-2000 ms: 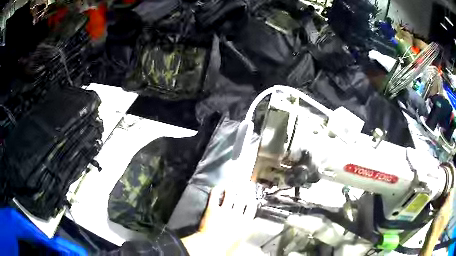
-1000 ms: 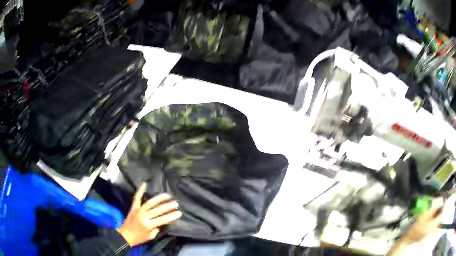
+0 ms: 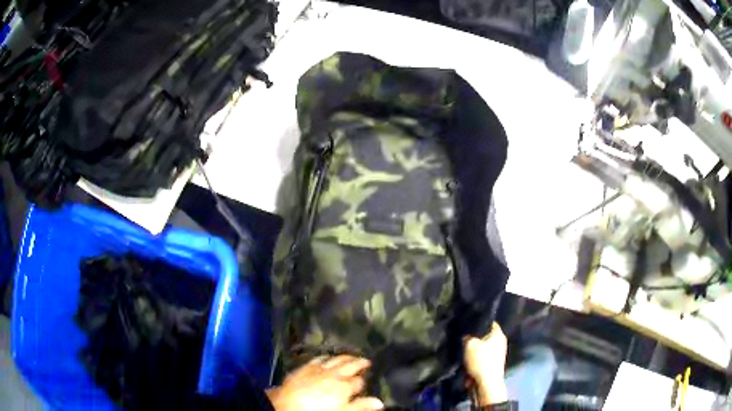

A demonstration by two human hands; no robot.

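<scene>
A camouflage bag body lies front side up on the white table, with black cloth showing along its right side. Its lower end hangs over the table's near edge. My left hand rests on the lower left part of the bag, fingers spread over it; whether it grips cloth is unclear. My right hand is closed on the black edge at the bag's lower right. Its fingertips are partly hidden.
A pile of black and camouflage panels is at the left. Below it is a blue bin with dark pieces inside. The sewing machine is at the right, with pale, blurred material near it. Dark bags lie behind the table.
The bag body has turned and moved toward me, its camouflage front now fully showing. My right hand has come from the machine to the bag's edge. The view has shifted down and left.
</scene>
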